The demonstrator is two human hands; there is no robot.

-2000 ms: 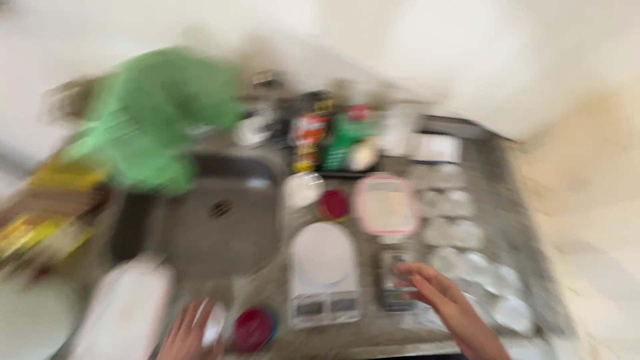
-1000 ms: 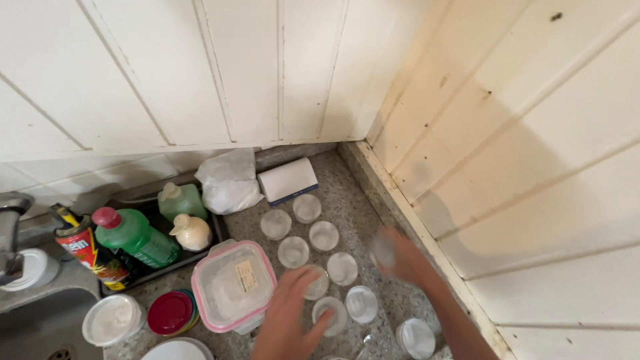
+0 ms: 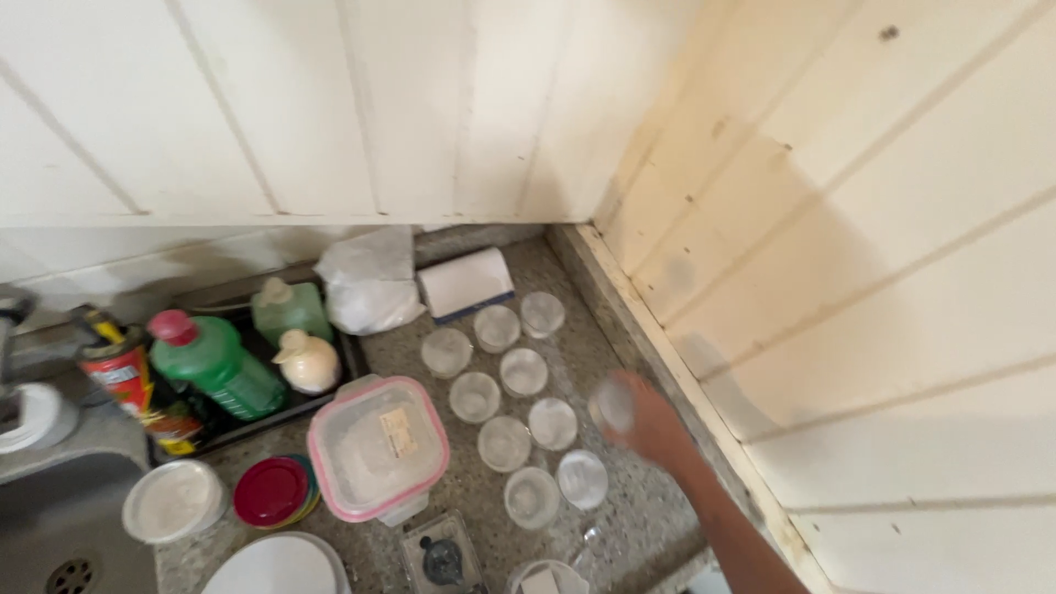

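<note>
My right hand (image 3: 648, 417) is closed around a small clear round cup (image 3: 615, 404), over the granite counter by the right wall. To its left stand several like cups in two columns, among them one near the back (image 3: 543, 314) and one near the front (image 3: 583, 479). My left hand is out of view. A clear lidded container with a pink rim (image 3: 379, 450) sits left of the cups. In front of it lies a small clear box with a dark round item (image 3: 443, 561). At the bottom edge is a clear tub with something white inside (image 3: 546, 579).
A black tray (image 3: 247, 427) holds a green bottle (image 3: 216, 367), a red-yellow can and soap dispensers. Behind are a white plastic bag (image 3: 369, 285) and a white box (image 3: 466, 283). The sink (image 3: 74, 511) lies left. A raised ledge (image 3: 610, 297) runs along the right wall.
My left hand, over the cups one second ago, has left the view. My right hand stays by the right wall with a cup. The view swung right from the sink and kitchen scale earlier.
</note>
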